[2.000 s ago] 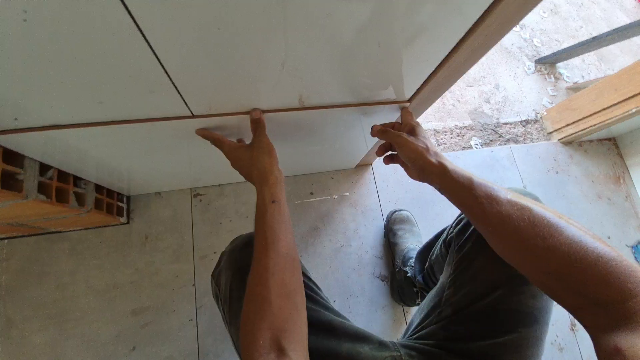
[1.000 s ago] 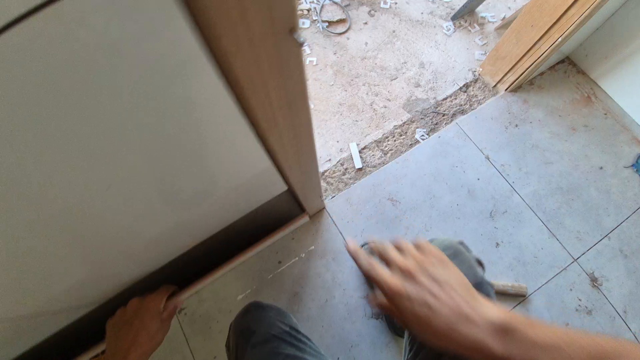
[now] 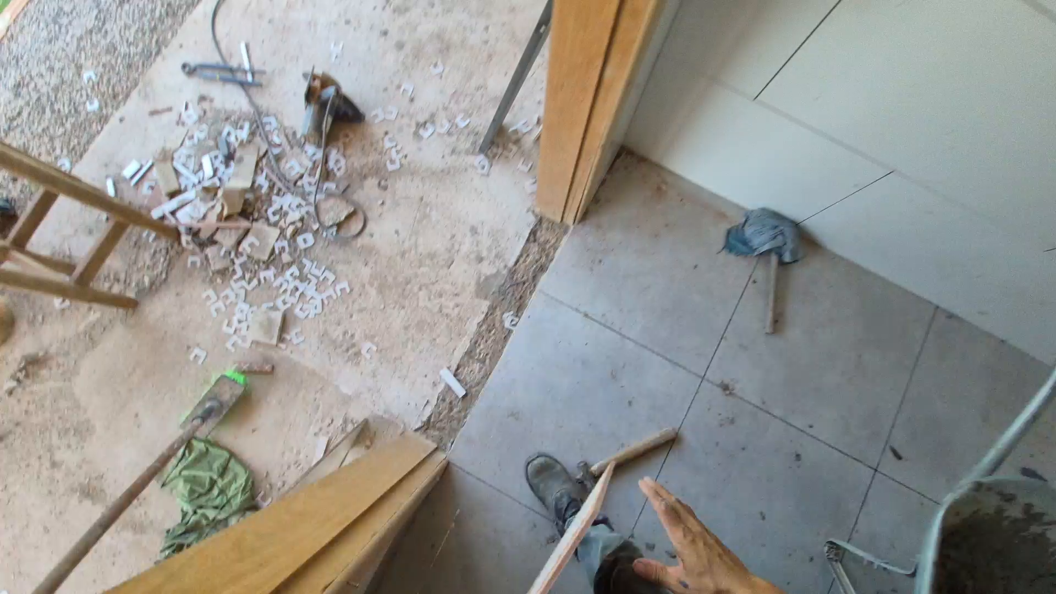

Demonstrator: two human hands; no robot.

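My right hand is at the bottom edge, with fingers stretched out and the thumb apart, holding nothing that shows. Just left of it a narrow, pale pinkish strip, which looks like the edge of a tile, rises from the bottom edge over my leg; its lower end is out of view. My left hand is not in view. By my boot on the grey floor tiles lies a hammer with a wooden handle, its head partly hidden.
At the lower right stand a bucket of dark material and a metal tool. A blue cloth lies by the wall. Wooden door frames flank the doorway. Outside are tile spacers, a power tool, a broom and a wooden ladder.
The view has swung right toward the doorway. Both hands were on the white panel's edge; then the left stayed at its lower edge while the right was over my leg. Now the left is out of view.
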